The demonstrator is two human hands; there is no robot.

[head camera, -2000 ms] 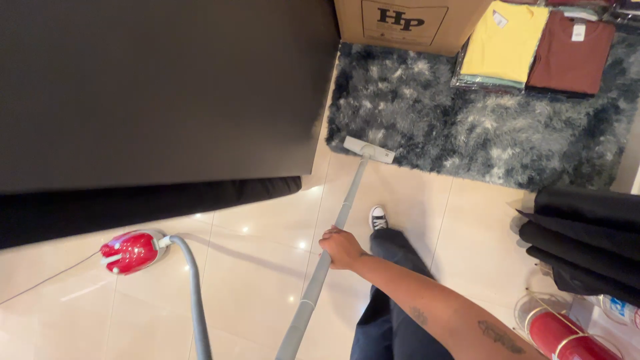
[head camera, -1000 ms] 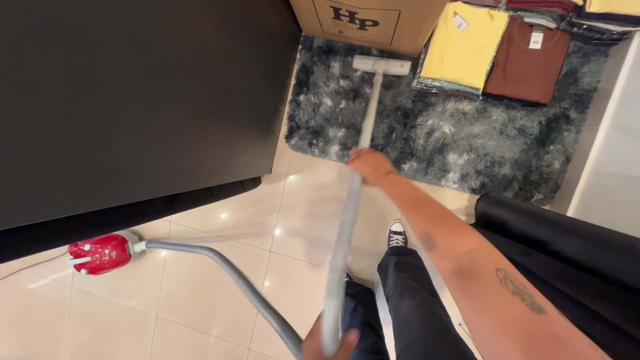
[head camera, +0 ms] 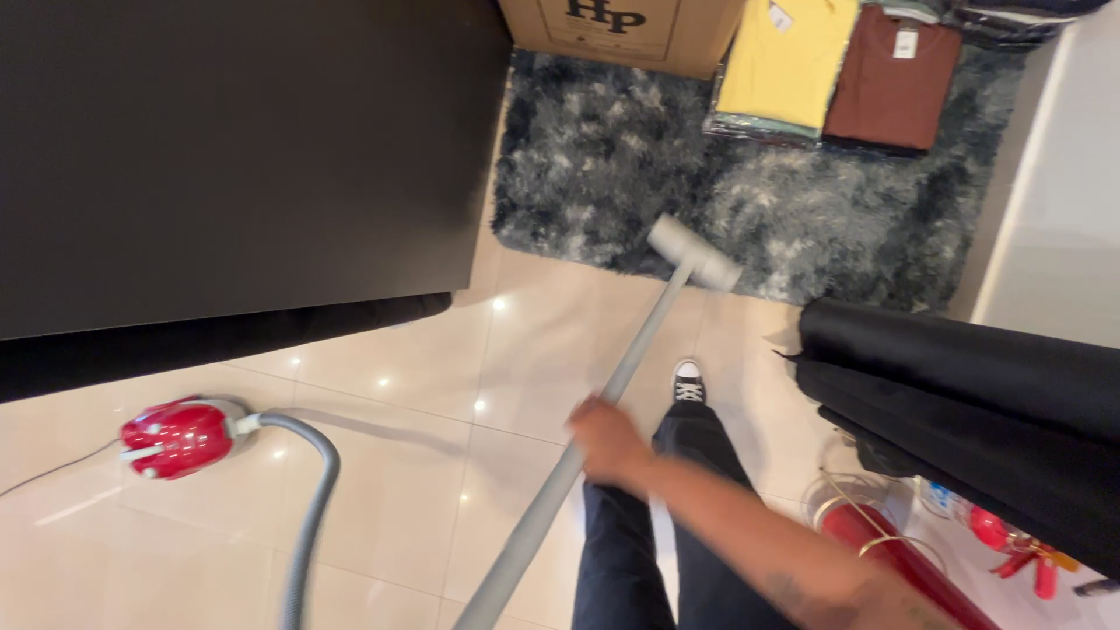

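Note:
My right hand (head camera: pixel 610 440) is closed around the middle of a grey vacuum cleaner tube (head camera: pixel 547 499), which slants from the bottom edge up to a pale floor nozzle (head camera: pixel 694 254). The nozzle, slightly blurred, lies over the front edge of a shaggy dark grey rug (head camera: pixel 595 157). My left hand is out of the picture. To the left, the red canister vacuum cleaner (head camera: pixel 188 436) rests on the tiles, with its ribbed grey hose (head camera: pixel 319 507) curving down out of view.
Stacked yellow shirts (head camera: pixel 783 66) and brown shirts (head camera: pixel 894 83) lie on the rug beside a cardboard box (head camera: pixel 626 35). A large dark panel (head camera: pixel 227 149) fills the upper left. Black fabric rolls (head camera: pixel 962 385) and a red cylinder (head camera: pixel 892 551) are at right. A thin cord (head camera: pixel 66 472) trails left.
The nozzle has come back from beside the box to the rug's front edge. My left hand, seen at the tube's lower end one second ago, has left the view.

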